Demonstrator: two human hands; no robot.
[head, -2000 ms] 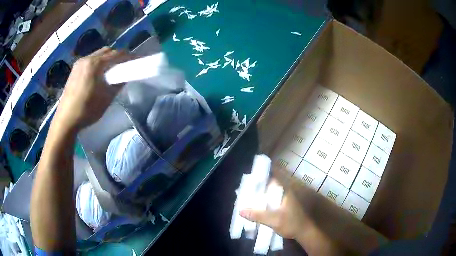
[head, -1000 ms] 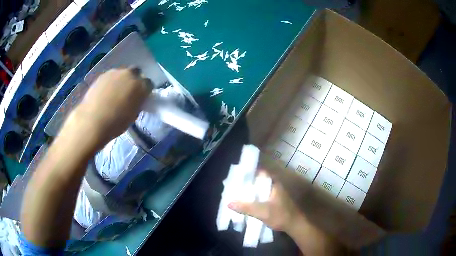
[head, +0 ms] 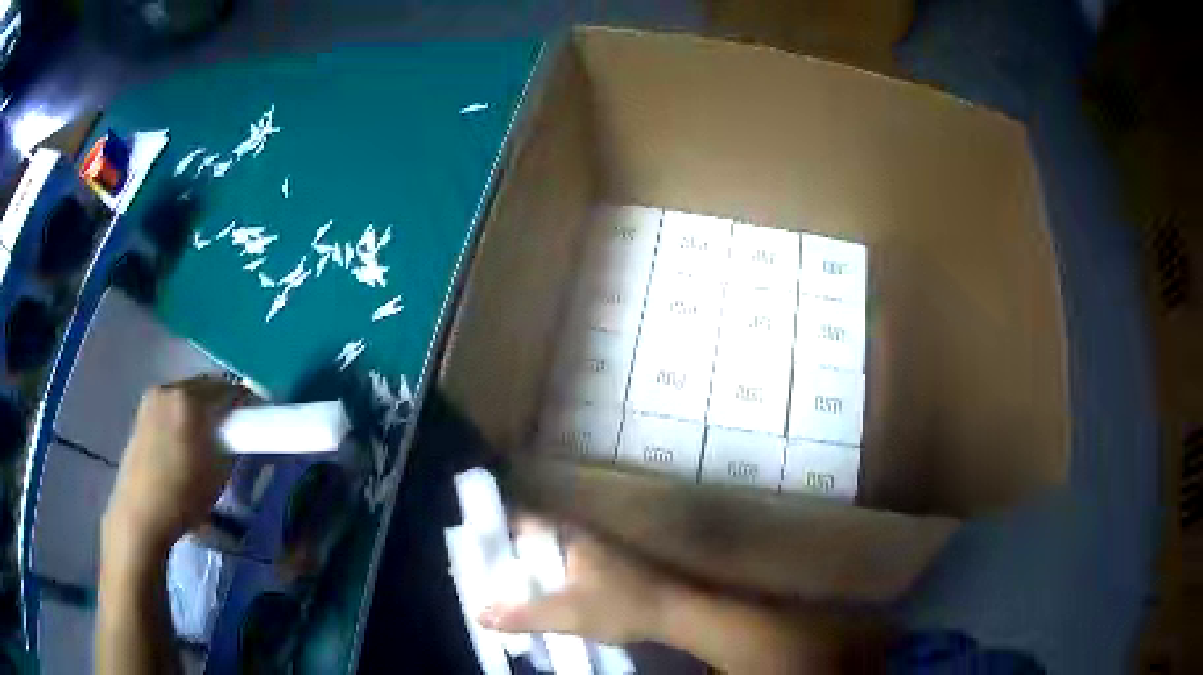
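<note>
My left hand (head: 176,455) is at the left over the open retail boxes (head: 284,528), with one white accessory piece (head: 288,429) pointing right from its fingers. The boxes have dark blue fronts with round dark pictures and raised grey lids (head: 119,363). A whitish wrapped product (head: 195,580) shows in one box below my left hand. My right hand (head: 581,600) is at the bottom centre, below the near wall of the large carton, and holds several white accessory pieces (head: 508,567) in a bundle. Its pieces are partly cut off by the bottom edge.
A large open brown carton (head: 739,119) stands to the right, with a grid of white box tops (head: 752,317) inside. Small white scraps (head: 370,257) are scattered on the green table (head: 383,119). More blue-fronted boxes (head: 66,237) and a small red-and-blue thing (head: 106,162) are at far left.
The view has swung right, so the carton shows more centrally and the boxes sit further left. The piece in my left hand has turned from slanting downward to nearly level. My right hand still holds its bundle.
</note>
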